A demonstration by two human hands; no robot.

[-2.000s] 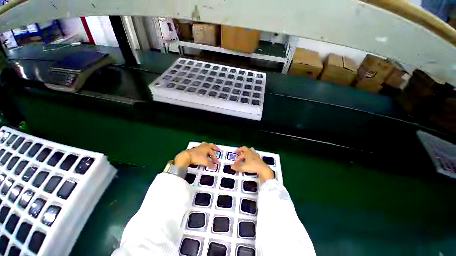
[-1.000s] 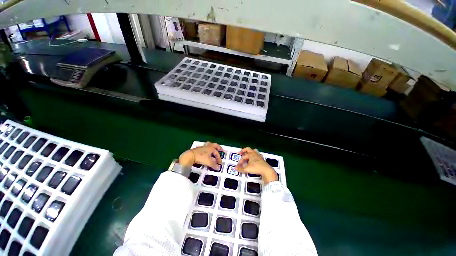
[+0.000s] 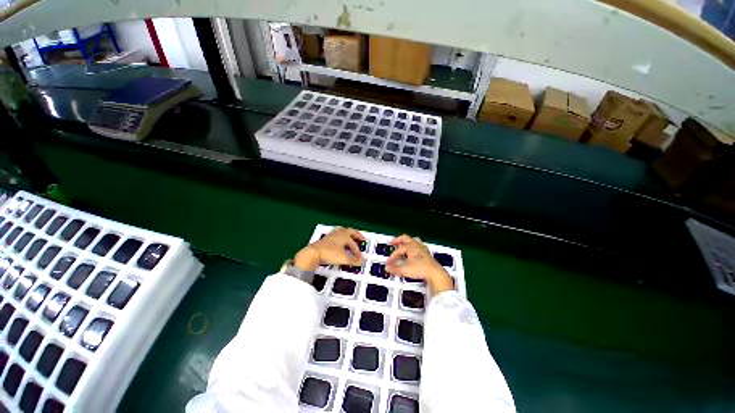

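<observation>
A white foam tray (image 3: 460,262) lies in front of me, its square pockets holding black watch bodies (image 3: 371,321). My left hand (image 3: 334,248) and my right hand (image 3: 418,264) rest over the second row from the far edge, fingers bent down onto watch bodies there. My fingers partly cover these units, so whether they grip or only press cannot be told. Two units in the far row show small green marks beside my fingertips. The other visible screens look dark.
A thick stack of filled foam trays (image 3: 153,302) is at left. Another filled stack (image 3: 346,161) stands at the back. A bench scale (image 3: 143,105) is back left. Cardboard boxes (image 3: 562,113) are behind, and a pale sheet (image 3: 716,252) lies far right. An overhead shelf (image 3: 451,40) crosses the top.
The bright screens by my fingers in the far rows are now dark, with small green marks on two. My hands stay over the same rows. The whole view has shifted slightly.
</observation>
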